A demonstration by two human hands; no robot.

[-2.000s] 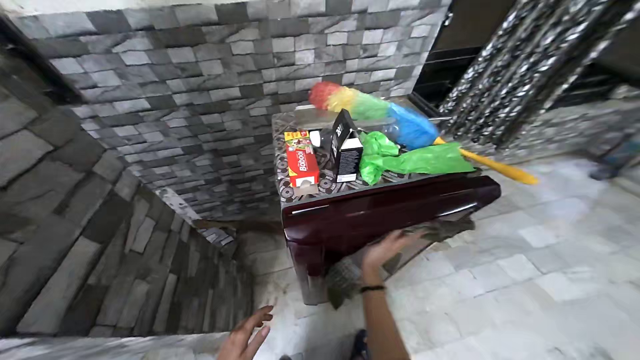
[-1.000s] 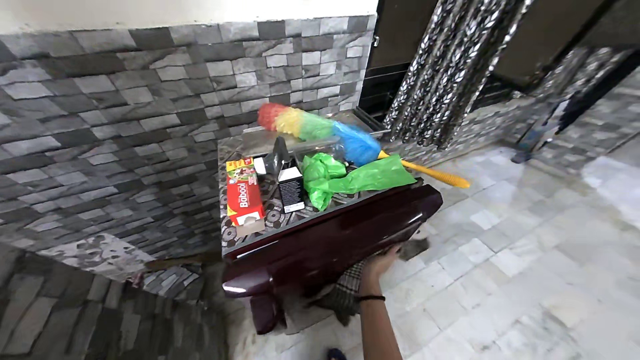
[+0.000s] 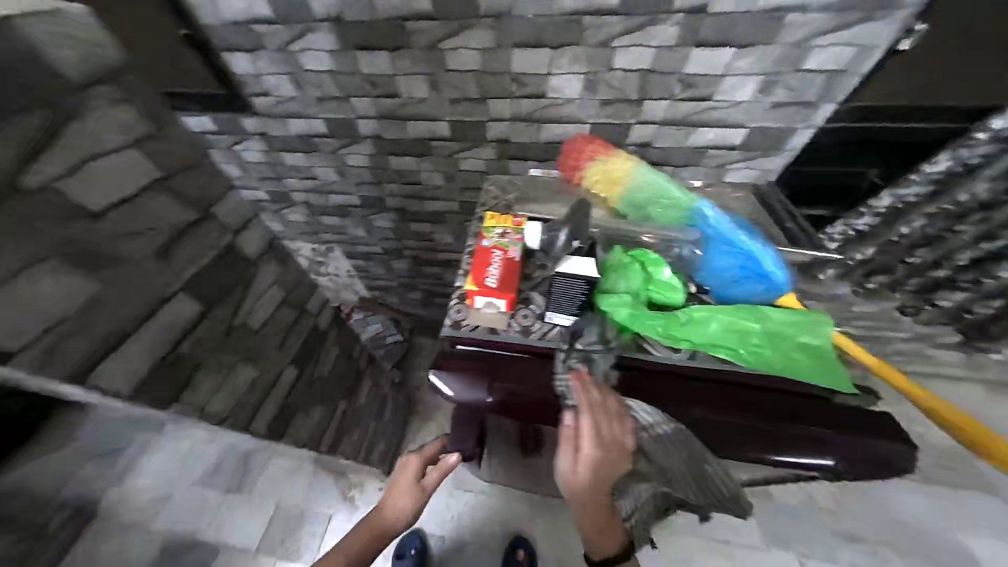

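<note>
My right hand (image 3: 596, 441) presses a grey checked cloth (image 3: 681, 465) on the glossy dark maroon front panel (image 3: 709, 409) of a cabinet-like unit; part of the cloth reaches its top edge. My left hand (image 3: 417, 476) is at the panel's lower left corner, fingers apart and seemingly touching a dark part below it. On the patterned top lie a red Babool toothpaste box (image 3: 496, 268), a black box (image 3: 572, 290), a dark bottle with a white cap (image 3: 533, 235), a green plastic bag (image 3: 724, 335) and a rainbow duster (image 3: 669, 197).
A grey stone-tiled wall (image 3: 441, 94) stands behind the unit, and another (image 3: 197, 315) runs along the left. The duster's yellow handle (image 3: 921, 390) sticks out past the right side. A patterned curtain (image 3: 929, 236) hangs at the right. My feet are on the light tiled floor (image 3: 276, 504).
My right hand and the cloth have moved from the underside of the panel up onto its front and top edge. My left hand, out of view a second ago, is back at the lower left corner.
</note>
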